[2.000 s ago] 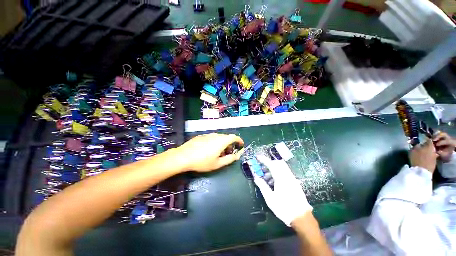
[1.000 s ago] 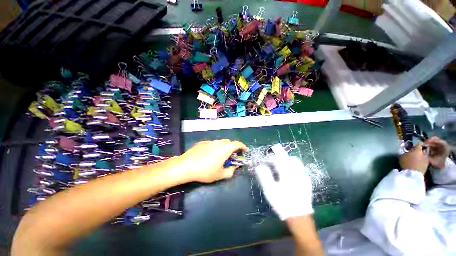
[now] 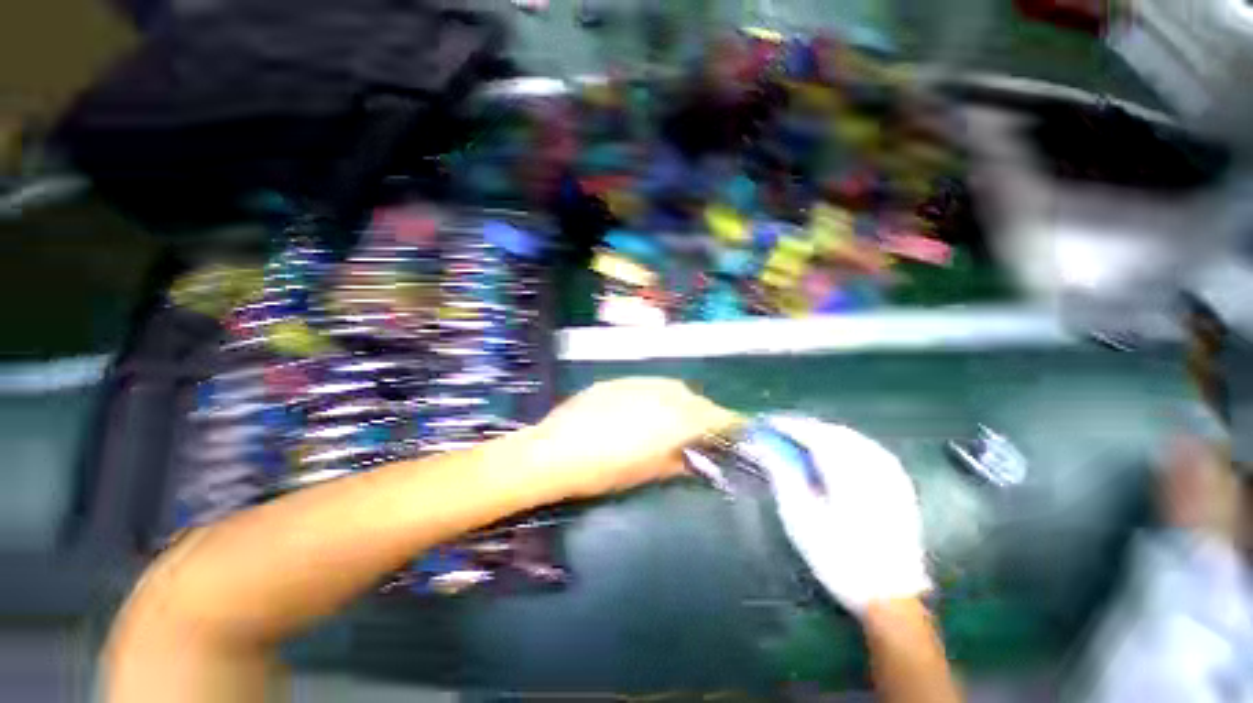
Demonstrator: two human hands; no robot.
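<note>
The frame is blurred. My bare left hand [image 3: 625,433] and my white-gloved right hand [image 3: 855,515] meet over the green bench. Between their fingers is a clamped unit [image 3: 715,471], dark and silvery, with a blue part [image 3: 789,451] at the glove. My fingers hide most of it, and I cannot tell how many clips are on it. A black tray [image 3: 131,412] at the left holds rows of clamped units [image 3: 357,398] with silver wires. A small silvery wired piece [image 3: 989,456] lies on the bench right of the glove.
A jumbled clip pile [image 3: 742,179] lies behind the white strip [image 3: 811,332]. Dark empty trays [image 3: 275,103] lean behind the filled tray. A white foam tray [image 3: 1086,254] is at the back right. A coworker's hand [image 3: 1198,488] and white sleeve [image 3: 1168,618] are at the right edge.
The view has shifted and blurred. My hands have come together, with the gloved fingers now at the piece near my left hand. A silvery piece now lies farther right of the glove.
</note>
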